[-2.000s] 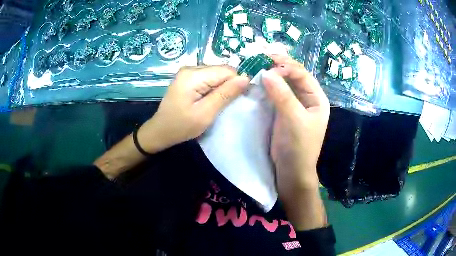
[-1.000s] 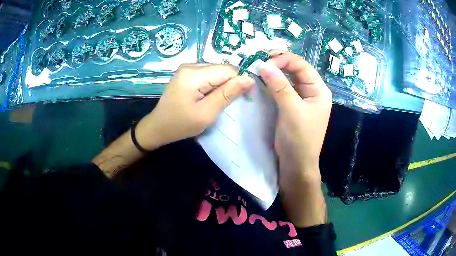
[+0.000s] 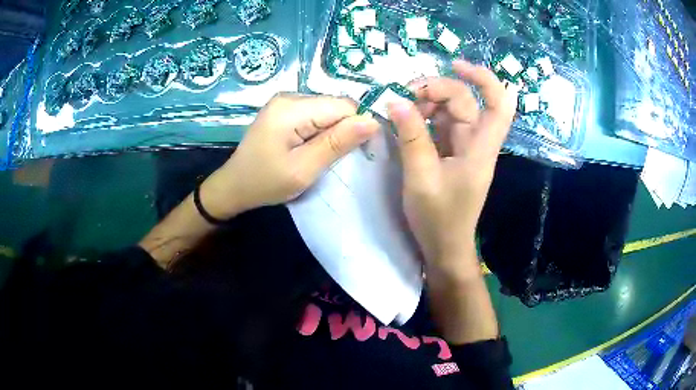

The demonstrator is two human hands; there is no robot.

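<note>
A small dark-green circuit board (image 3: 367, 99) is pinched at its left side by my left hand (image 3: 296, 146). A white square pad (image 3: 388, 102) lies on the board. The thumb of my right hand (image 3: 450, 160) touches the pad's right side, and its index finger is raised. The white backing sheet (image 3: 355, 228) hangs below the board, its top under my left fingers and its right edge beside my right palm. Whether my right hand still holds the sheet is hidden.
The compartment tray (image 3: 324, 76) with boards and white squares lies just beyond my hands. The round-pocket tray (image 3: 172, 114) is at left. Loose white sheets (image 3: 665, 183) hang at the bench's right edge. Black bins or bags (image 3: 561, 228) and blue crates (image 3: 660, 339) are lower right.
The white pad now lies flat on the board under my right thumb. My right fingers have opened and lifted. The sheet has swung slightly left.
</note>
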